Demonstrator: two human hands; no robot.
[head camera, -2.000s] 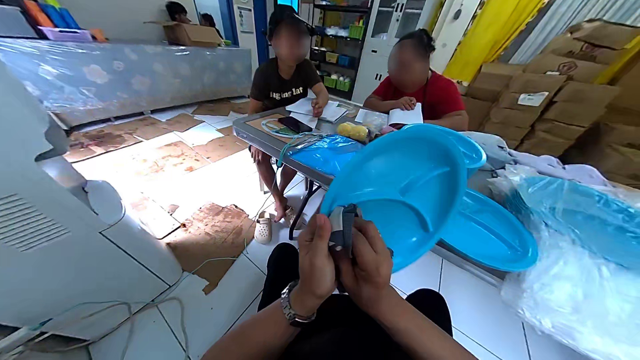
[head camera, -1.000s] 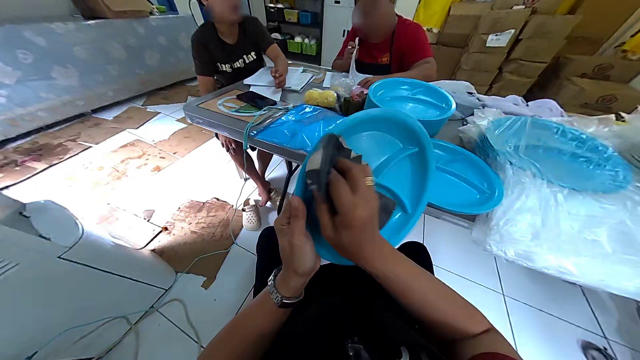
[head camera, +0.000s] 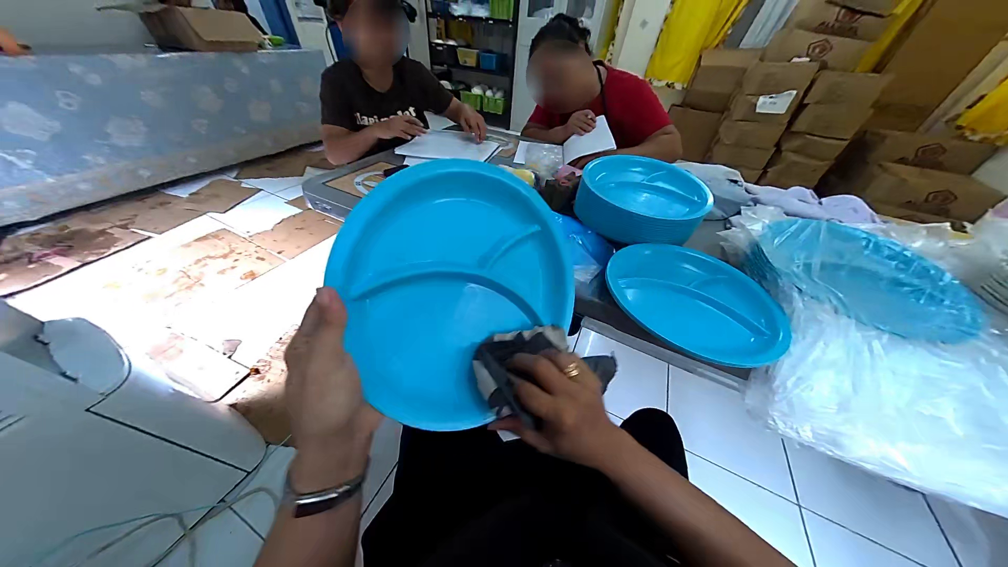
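Note:
A round blue divided plastic plate (head camera: 449, 244) is tilted up in front of me, its compartments facing me. My left hand (head camera: 327, 370) grips its left rim, thumb at the edge and the fingers hidden behind. In my right hand (head camera: 555, 394) is a bunched grey and dark cloth (head camera: 520, 354), pressed on the plate's lower right part. Beyond, a stack of like blue plates (head camera: 646, 193) stands on the table, and a single blue divided plate (head camera: 697, 303) lies at the table's near edge.
Plates in clear plastic wrap (head camera: 866, 276) lie at the right. Two people sit across the table (head camera: 331, 193) with papers (head camera: 449, 146). Brown packages (head camera: 764, 102) are piled behind. A white machine housing (head camera: 118, 441) stands at the lower left, with cables on the tiled floor.
The cloth in my right hand has moved from over the middle of the plate to its lower right part. My left hand now holds the left rim. The view has shifted.

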